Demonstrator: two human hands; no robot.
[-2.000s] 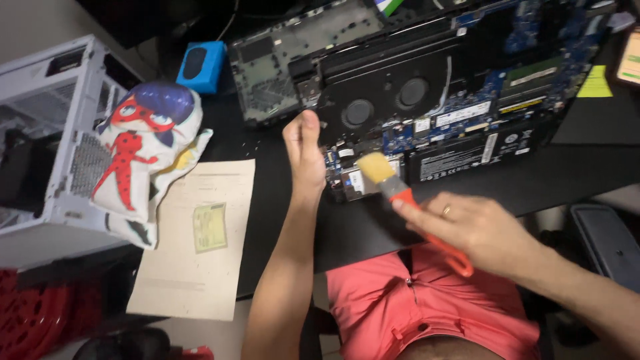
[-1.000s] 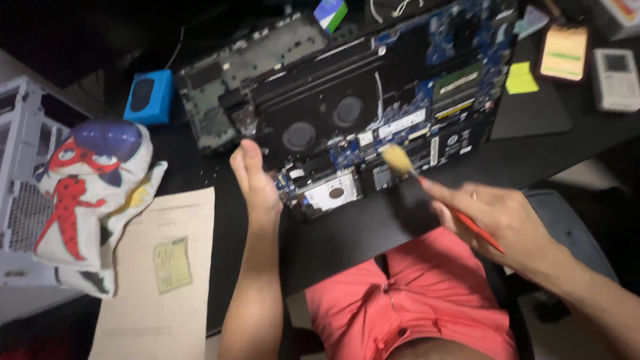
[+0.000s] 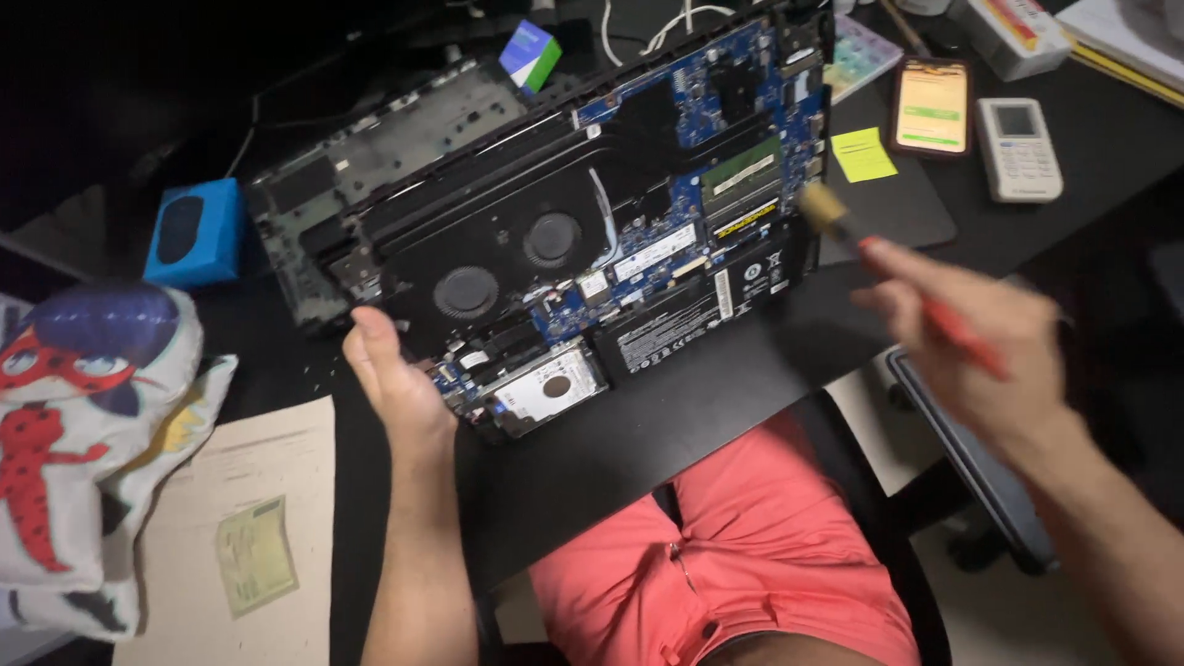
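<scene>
An opened laptop base (image 3: 444, 240) is held tilted over the black desk, its blue circuit board (image 3: 740, 74), two fans, black battery (image 3: 698, 310) and silver hard drive (image 3: 550, 388) exposed. My left hand (image 3: 398, 375) grips its lower left corner, thumb on top, the other fingers partly hidden beneath. In my right hand (image 3: 980, 342) is a brush with a red handle, blurred by motion. The brush's pale bristles (image 3: 821, 208) are at the right edge of the laptop base, beside the memory modules (image 3: 743, 190); contact cannot be told. A removed laptop cover (image 3: 416, 129) lies behind.
On the left are a blue box (image 3: 196, 231), a printed doll cushion (image 3: 92, 416) and a paper sheet (image 3: 305, 518). A yellow sticky note (image 3: 864, 154), a phone (image 3: 931, 106) and a remote control (image 3: 1020, 148) lie at the right. White cables run behind the laptop.
The brush in my right hand has moved from near the hard drive, past the battery, to the laptop's right edge. My left hand still holds the left corner. The view has shifted.
</scene>
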